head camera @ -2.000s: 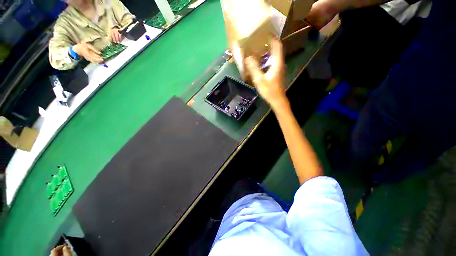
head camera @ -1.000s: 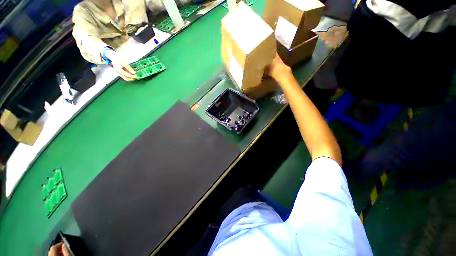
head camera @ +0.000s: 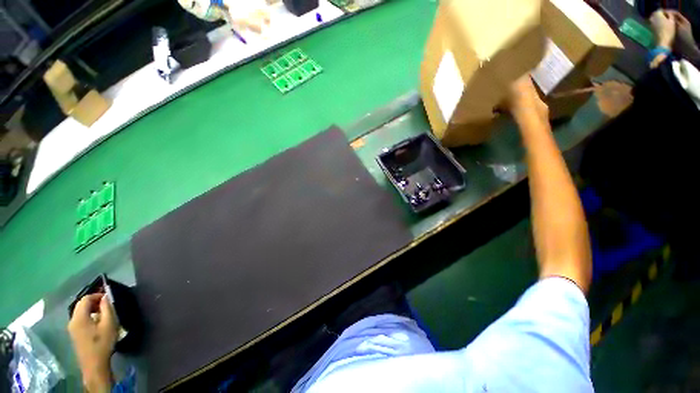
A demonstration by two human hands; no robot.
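Note:
My right hand is at the cardboard carton at the upper right; the fingers are hidden by the carton's side, so its grip cannot be told. My left hand is at the left parts bin, a black box at the lower left, with its fingers at the rim and inside; whether they pinch a part cannot be told. The right parts bin is an open black box with loose dark parts. The dark work mat lies between the two bins.
Green PCB panels lie on the green surface, one at the left and one at the top. A second carton stands at the right. A clear plastic bag is at the lower left. Another person's hands show at the upper right.
The view has swung, so the mat and bins sit further right and higher. The panel the person opposite held now lies on the green surface. More of my left hand shows at the left bin.

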